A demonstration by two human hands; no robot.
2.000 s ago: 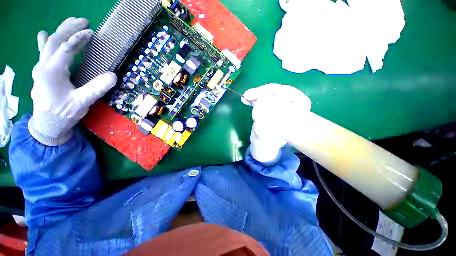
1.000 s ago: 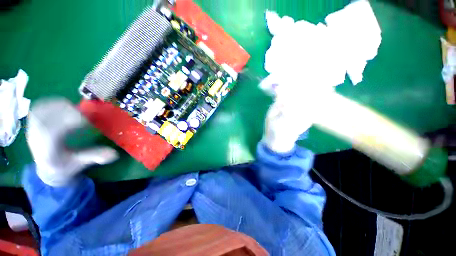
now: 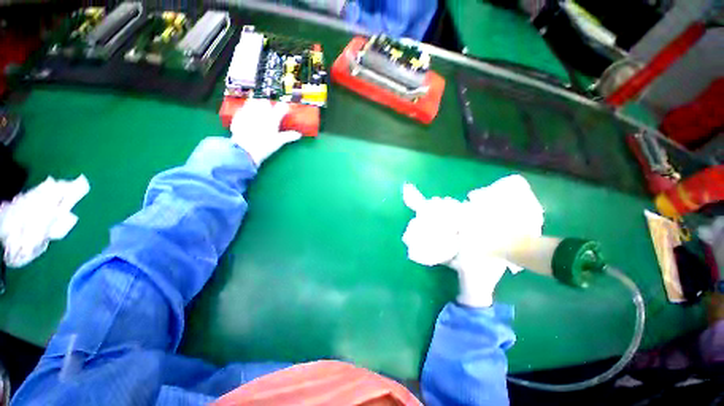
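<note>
My gloved left hand [image 3: 260, 133] reaches forward and grips the near edge of a red support pad [image 3: 302, 119], fingers on top. The circuit board [image 3: 290, 78], with its heatsink [image 3: 248, 59] on the left, rests on that pad on the dark conveyor. My gloved right hand [image 3: 479, 273] holds the syringe [image 3: 533, 254] low over crumpled white cloth [image 3: 508, 208]. The syringe's green cap [image 3: 578, 262] points right. The white glove and cloth blend together, and the needle cannot be made out.
Another board [image 3: 394, 63] on a red pad [image 3: 429, 99] stands right of mine on the conveyor. More boards [image 3: 179, 40] are at the far left. Crumpled white cloth [image 3: 44, 218] lies at left on the green mat [image 3: 341, 238]. A clear hose [image 3: 635, 317] loops at right. A person's blue sleeve [image 3: 389, 16] shows beyond.
The board and its red pad have moved from the mat in front of me forward onto the conveyor, with my left hand now on the pad. The syringe has moved away from the board's edge. The view has tilted up.
</note>
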